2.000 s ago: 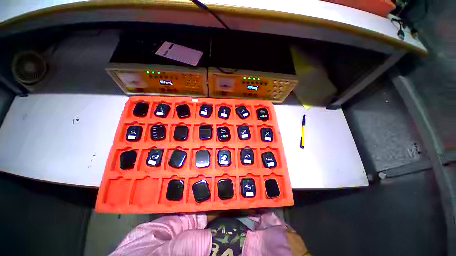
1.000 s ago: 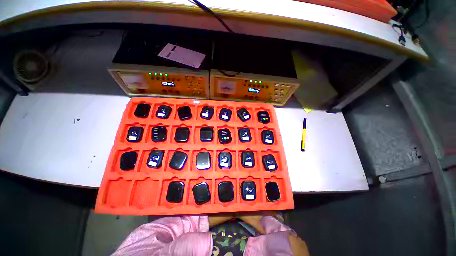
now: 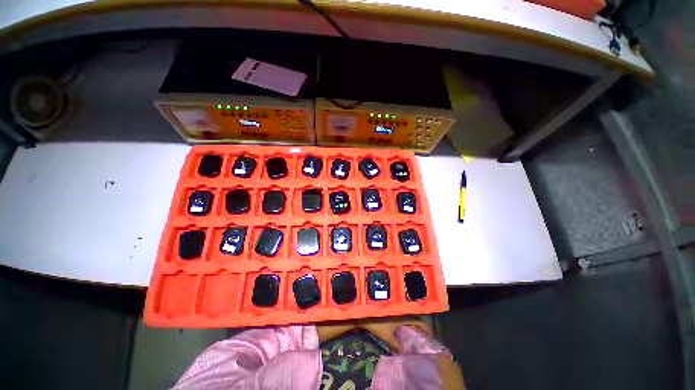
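Observation:
The red-orange pocketed tray (image 3: 302, 318) lies in front of me with black watch modules in most of its recesses. The two leftmost recesses of the front row are empty. Some modules, such as the watch module (image 3: 200, 202) at the left, show white marks; others, like the dark watch module (image 3: 191, 244), are plain black. My left hand (image 3: 335, 330) and my right hand (image 3: 385, 331) show only as small strips of skin between the pink sleeves, below the tray's front edge. Their fingers and anything they hold are hidden.
Two power supplies (image 3: 259, 122) stand behind the tray, with a pale card (image 3: 269, 77) on the left one. A yellow pen (image 3: 462, 198) lies right of the tray on the white bench (image 3: 503, 244). A shelf (image 3: 427, 46) runs overhead. A round fan (image 3: 38, 101) is at far left.
The second module in the second row has gone from lit lines to dark. The view has shifted slightly. The strips of skin at the tray's front edge show more than two seconds ago.

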